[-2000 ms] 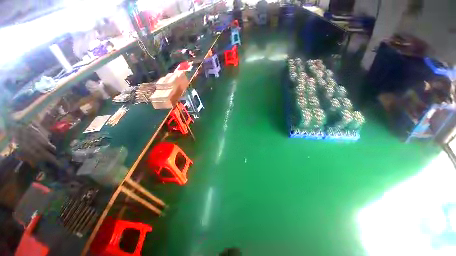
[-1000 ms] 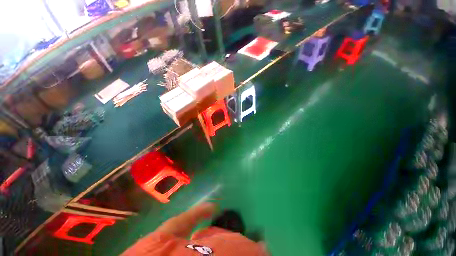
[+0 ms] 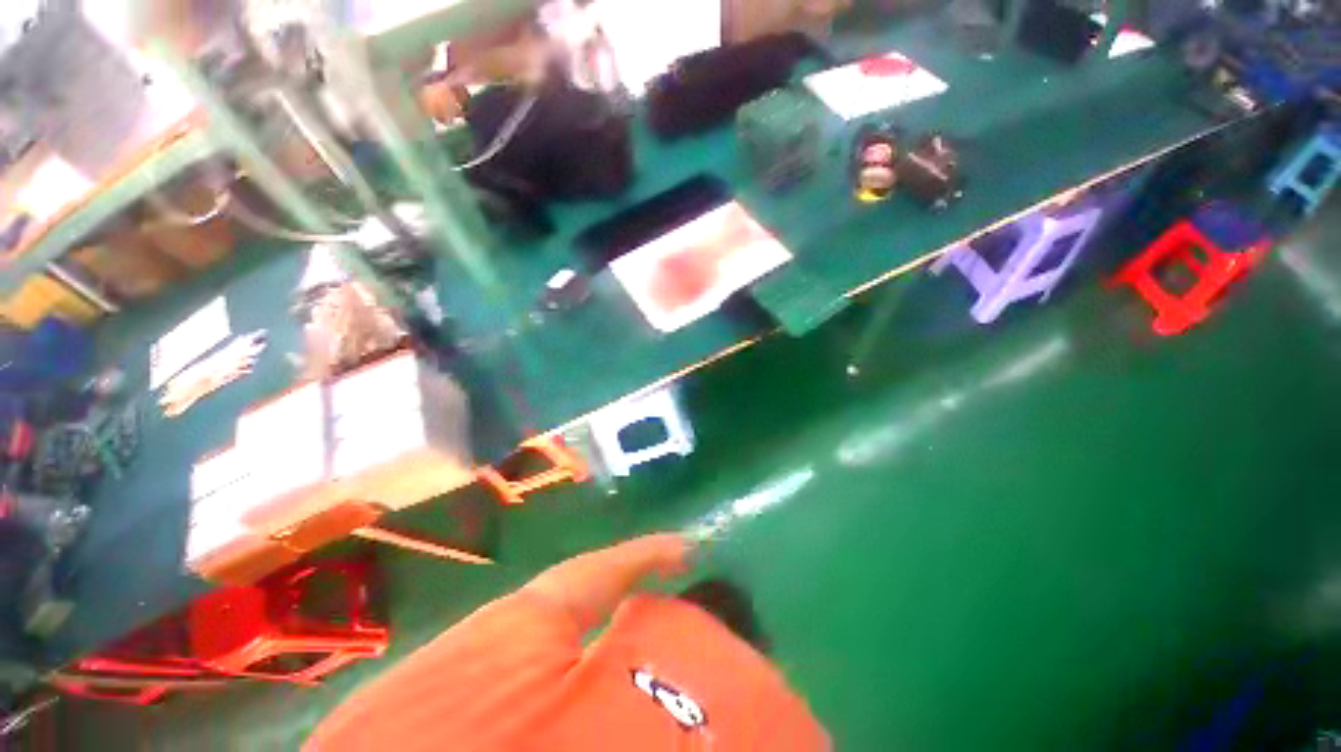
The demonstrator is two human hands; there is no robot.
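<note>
My orange shirt front and sleeve fill the bottom centre. At the sleeve's far end is a small blurred shape, probably my left hand (image 3: pixel 662 552); its fingers and any hold cannot be made out. My right hand is not in view. Nearest in front, brown-and-white cartons (image 3: pixel 331 441) sit at the front edge of the green bench (image 3: pixel 552 360). A white sheet with a red patch (image 3: pixel 699 265) lies further right on the bench, beside a dark flat thing.
Red stools (image 3: pixel 287 624) stand under the bench at lower left. An orange-red stool (image 3: pixel 537 467), a white stool (image 3: pixel 643 431), a lilac stool (image 3: pixel 1030 265), another red stool (image 3: pixel 1188 276) and a blue stool (image 3: pixel 1309 169) line the bench edge. Green floor (image 3: pixel 956 544) lies to the right.
The view has turned and moved along the bench; the cartons now show larger and lower left. The stacked goods on the floor have left view. More of my orange shirt and sleeve shows.
</note>
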